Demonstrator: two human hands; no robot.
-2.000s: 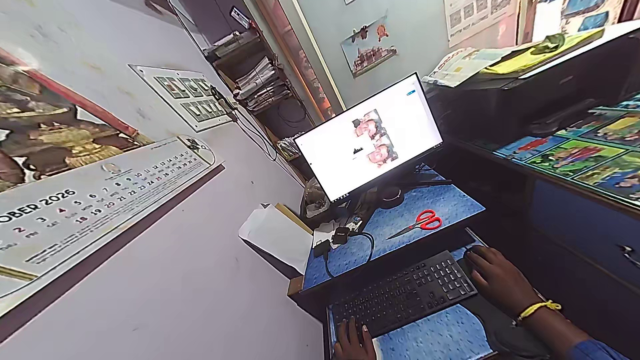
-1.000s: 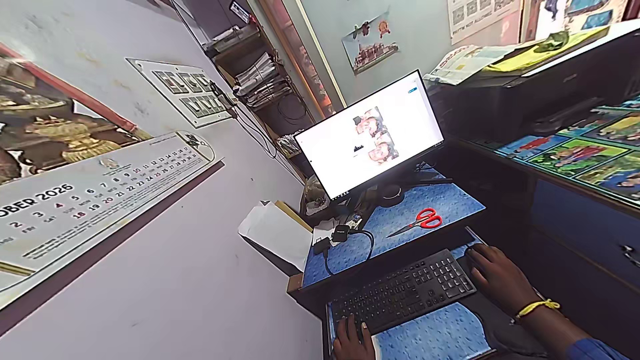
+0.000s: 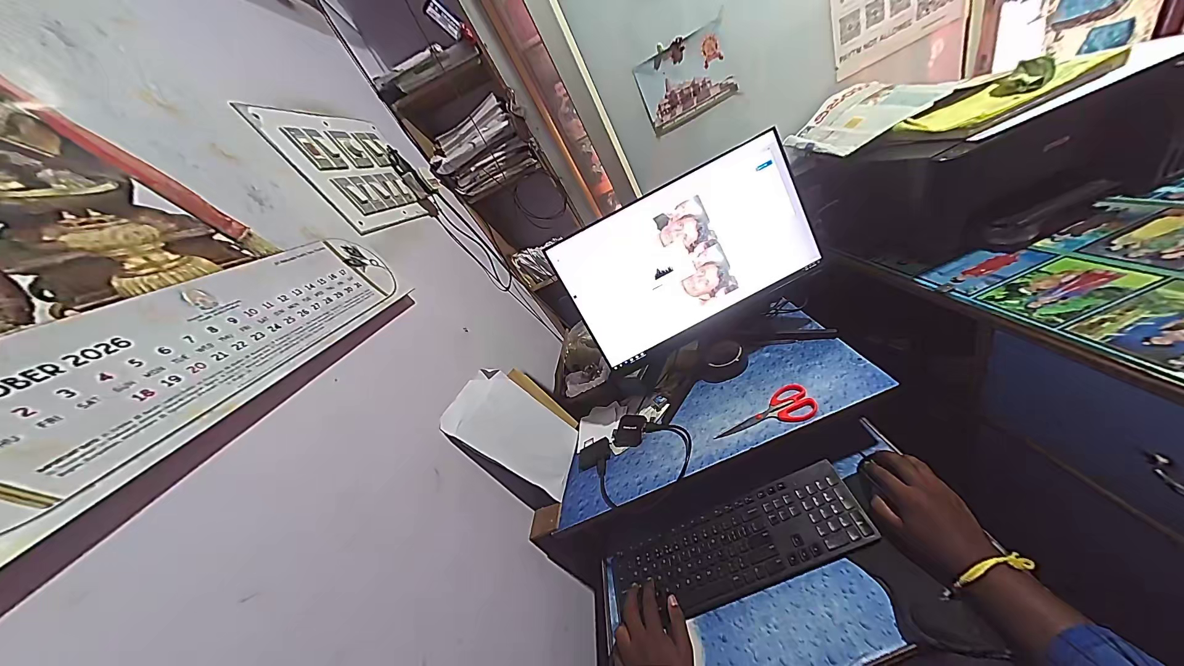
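Note:
My left hand [image 3: 652,629] rests at the lower left end of a black keyboard [image 3: 749,532], fingertips on or just over its keys. Right of the keyboard, my right hand [image 3: 925,513], with a yellow thread band [image 3: 994,569] at the wrist, lies over a dark computer mouse, mostly hidden under the palm and fingers. The keyboard sits on a blue-patterned pull-out tray [image 3: 805,615]. On the desktop above it stands a lit monitor [image 3: 638,277] showing a picture turned sideways on a white page. Red-handled scissors [image 3: 777,407] lie on the desktop, blades pointing left.
Black cables and adapters [image 3: 629,430], a roll of dark tape [image 3: 723,359] and white papers [image 3: 509,430] are at the desktop's left and back. A black printer [image 3: 1045,157] stands at right, near a counter with pictures [image 3: 1064,287]. Wall and calendar [image 3: 203,351] are left.

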